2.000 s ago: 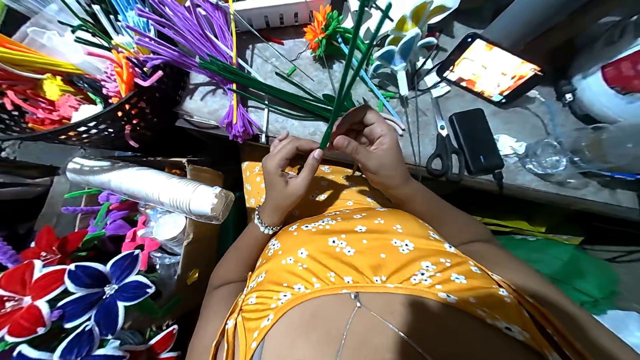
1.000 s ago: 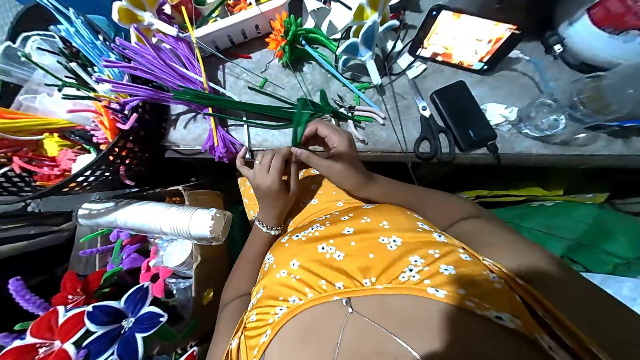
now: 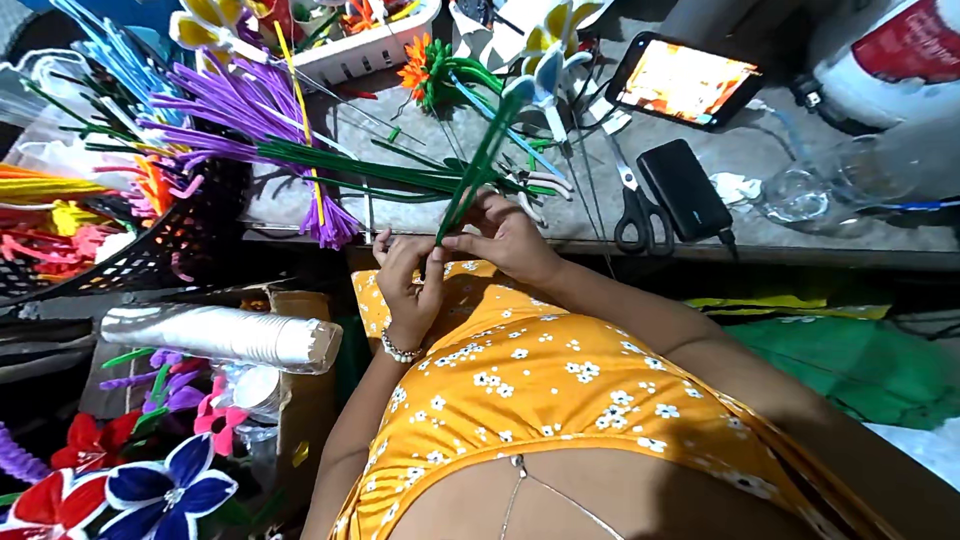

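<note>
My left hand [image 3: 411, 279] and my right hand [image 3: 504, 238] meet above my lap, near the table's front edge. Their fingertips pinch the lower end of folded green pipe cleaners [image 3: 480, 174], whose loops rise away from me and look blurred at the top. Behind them, a bundle of loose green pipe cleaners [image 3: 360, 166] lies across the table. To its left rest purple pipe cleaners [image 3: 240, 112], with a yellow one across them. An orange and green pipe-cleaner flower [image 3: 421, 73] lies farther back, beside a pale blue flower [image 3: 546, 81].
Black-handled scissors [image 3: 641, 217], a black power bank [image 3: 684, 189] and a lit phone [image 3: 682, 81] lie on the right. A black mesh basket [image 3: 161, 232] of pipe cleaners stands left. Below it are wrapped plastic cups [image 3: 217, 336] and finished flowers [image 3: 171, 491]. Clear plastic [image 3: 799, 199] lies far right.
The green loops in my hands stood upright two seconds ago, lay low toward the table one second ago, and are upright again. Both hands remain close together.
</note>
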